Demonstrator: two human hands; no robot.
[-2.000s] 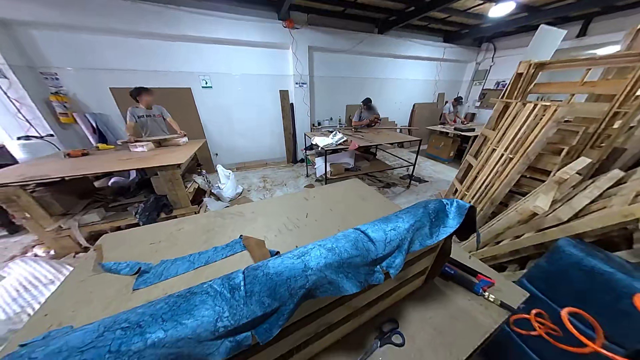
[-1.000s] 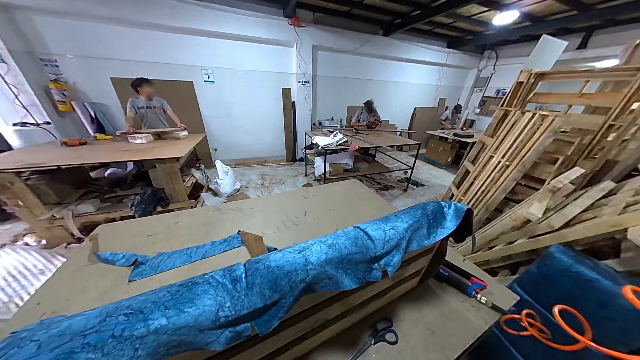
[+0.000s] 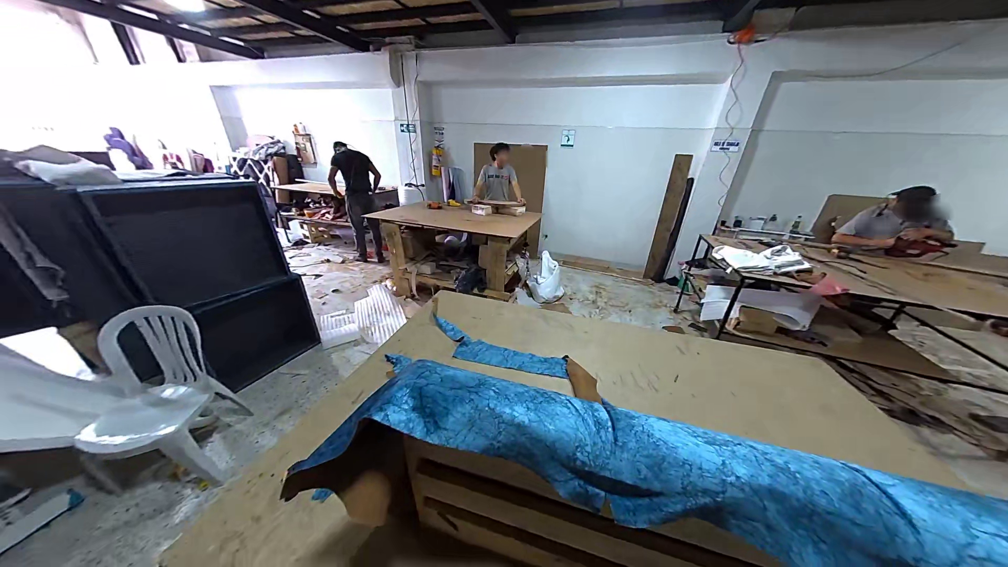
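Neither of my hands shows in the head view. Blue marbled upholstery material [image 3: 504,417] with a brown underside lies draped over a long wooden frame [image 3: 472,504], whose slats show below its lower edge. Both rest on a large board-topped worktable [image 3: 709,370]. At the left end the material hangs loose and its brown backing shows. Behind it, a narrow blue offcut strip [image 3: 512,358] lies flat on the tabletop, close to a small brown piece [image 3: 583,379].
A white plastic chair [image 3: 157,394] and dark upholstered panels [image 3: 189,244] stand at the left. Beyond are a wooden workbench [image 3: 441,220] and a metal-framed table [image 3: 866,276], with several people at work. A white sack [image 3: 546,279] sits on the floor.
The view has swung far to the left, bringing the chair and dark panels in; the scissors, orange hose and stacked wood are out of view.
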